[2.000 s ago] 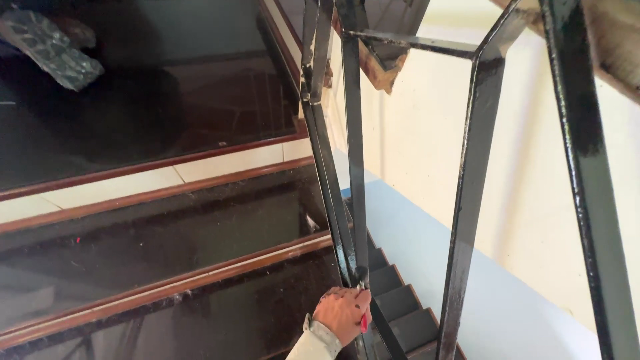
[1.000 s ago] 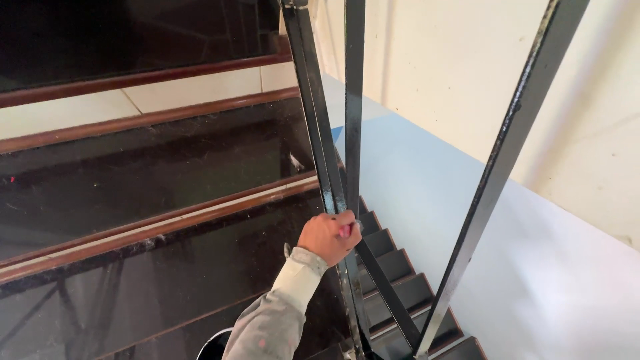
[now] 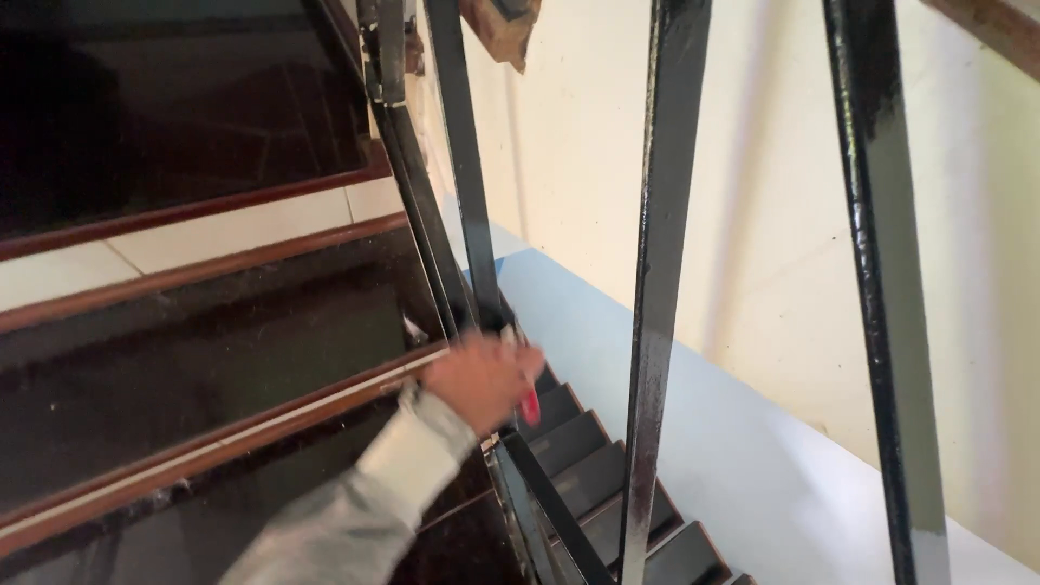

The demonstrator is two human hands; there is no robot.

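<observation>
My left hand (image 3: 485, 382), blurred, is closed around a slim tool with a red handle (image 3: 530, 406), perhaps a paintbrush; its working end is mostly hidden by my fingers. The hand is beside a glossy black metal baluster (image 3: 479, 203) and the paired dark bars of the stair railing (image 3: 422, 211), near where they converge. Whether it touches the metal cannot be told. A light cuff and grey sleeve cover the wrist and forearm. My right hand is not in view.
Dark polished stair treads (image 3: 203, 349) with brown edging lie at left. A lower flight (image 3: 581, 455) descends behind the railing, beside a cream and pale blue wall (image 3: 731, 406). Two wider black bars (image 3: 670, 203) stand at right. Jagged brown material (image 3: 504, 28) shows at the top.
My left hand moved up along the bars between the first and second frames and still holds the red-handled tool. The view has shifted. The dark round rim beside the sleeve is out of view.
</observation>
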